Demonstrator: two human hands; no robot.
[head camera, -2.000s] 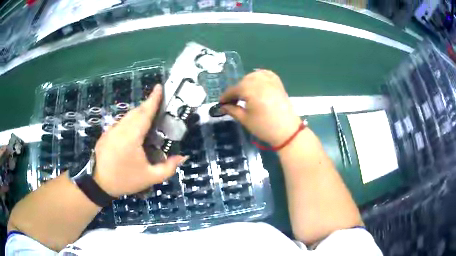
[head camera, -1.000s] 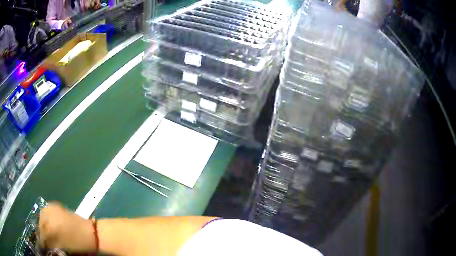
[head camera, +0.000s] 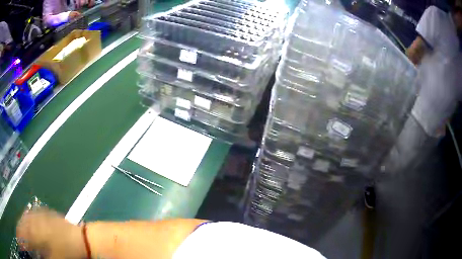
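Observation:
My right hand (head camera: 44, 233) is at the lower left, blurred, with the red cord bracelet at its wrist. Its fingers are too blurred to tell what they hold. A small part of a clear blister tray (head camera: 18, 248) shows beside and behind it, cut off by the picture's edge. My left hand is out of the picture. Metal tweezers (head camera: 138, 180) lie on the green bench next to a white paper sheet (head camera: 171, 149).
Stacked clear blister trays (head camera: 202, 76) with white labels stand behind the paper. A taller stack (head camera: 334, 116) stands to the right. A person in white (head camera: 438, 76) is beyond it. Blue bins (head camera: 18, 109) and a cardboard box (head camera: 73, 54) are at the far left.
The view has swung right from the loaded tray and carrier fixture to the stacks, and my left hand has left the picture. A person in white has come into view at the right.

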